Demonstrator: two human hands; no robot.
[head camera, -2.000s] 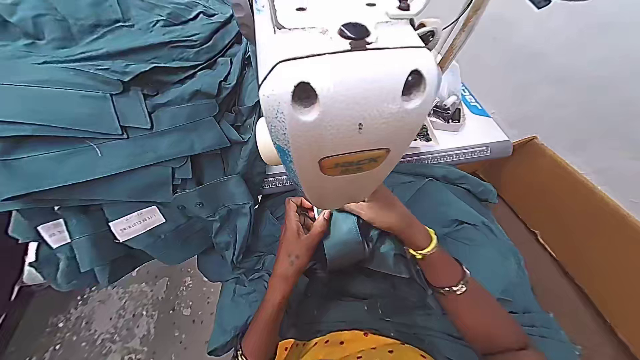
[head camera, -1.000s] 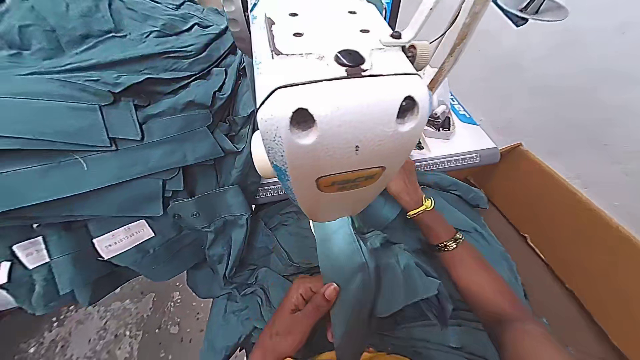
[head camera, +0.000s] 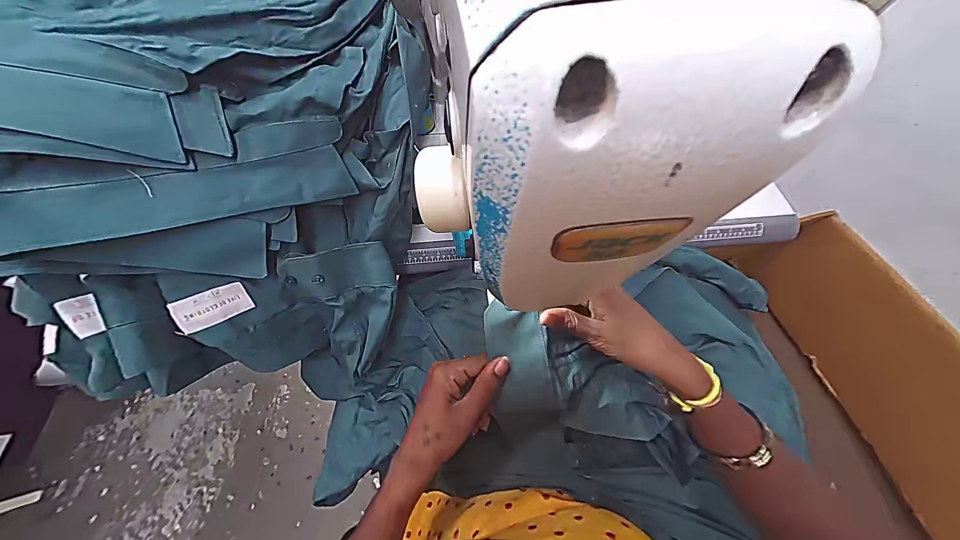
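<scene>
A white Jack sewing machine head (head camera: 675, 150) fills the upper middle of the view and hides the needle area. Below it lies a teal garment, whose flat stitched band (head camera: 517, 367) runs out from under the machine toward me. My left hand (head camera: 457, 405) pinches the band's left edge between thumb and fingers. Close under the machine, my right hand (head camera: 615, 330) rests on the band's right side with the thumb at its edge; its fingertips are partly hidden. The rest of the garment (head camera: 720, 337) spreads in folds beneath and beyond my right arm.
Stacked teal garments (head camera: 277, 165) with collars, cuffs and white labels (head camera: 211, 307) hang at the left, against the machine. A cardboard box wall (head camera: 862, 352) stands at the right, below the machine bed's edge (head camera: 750, 225). The worn, speckled floor (head camera: 172, 450) shows at lower left.
My left hand has moved up along the band, nearer the machine than one second ago. The right thumb now shows at the band's edge. The view has moved closer in.
</scene>
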